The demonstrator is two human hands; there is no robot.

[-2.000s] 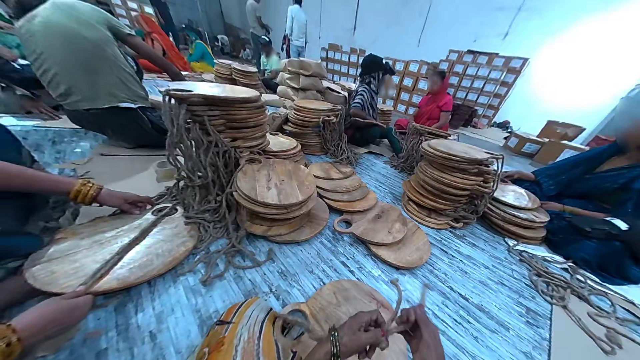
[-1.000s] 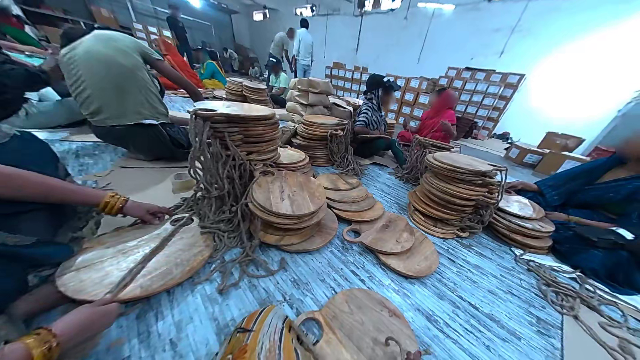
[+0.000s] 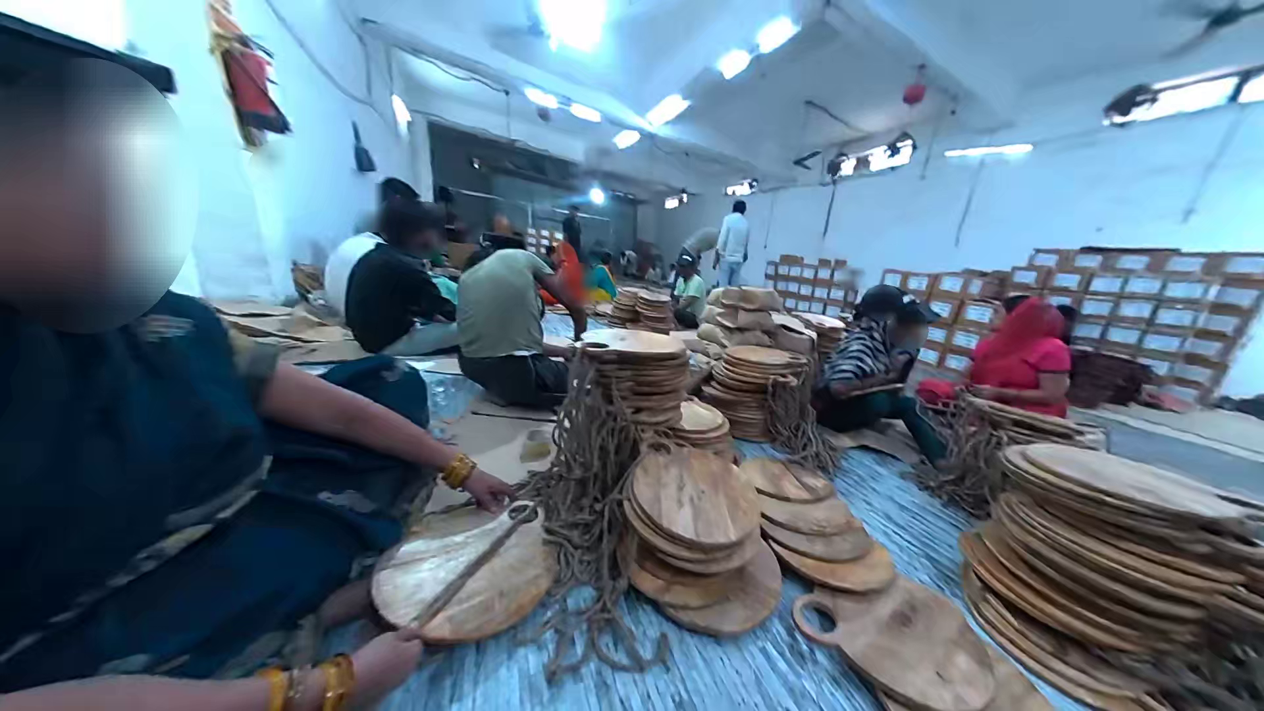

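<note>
Neither of my hands shows in the view of this moment. At the left, a seated person's hands pull a brown cord point(image 3: 472, 573) straight across a round wooden board point(image 3: 464, 592) with a ring handle; the cord passes at that handle. At the lower right, a round board with a ring handle point(image 3: 913, 632) lies on the floor, partly over another board. Several round boards point(image 3: 696, 499) lean in a pile in the middle, with a fanned row of boards point(image 3: 825, 528) beside it.
Brown cords point(image 3: 592, 474) hang from a tall stack of boards point(image 3: 637, 370). Another tall stack point(image 3: 1096, 563) stands at the right. Seated people work to the left and beyond the stacks. Cartons point(image 3: 1136, 306) line the back wall. Blue-grey patterned sheeting point(image 3: 494, 676) covers the floor.
The view has swung up and left; my hands, seen two seconds ago with a thin cord over a board, are out of view. The neighbour's cord stays stretched across the board.
</note>
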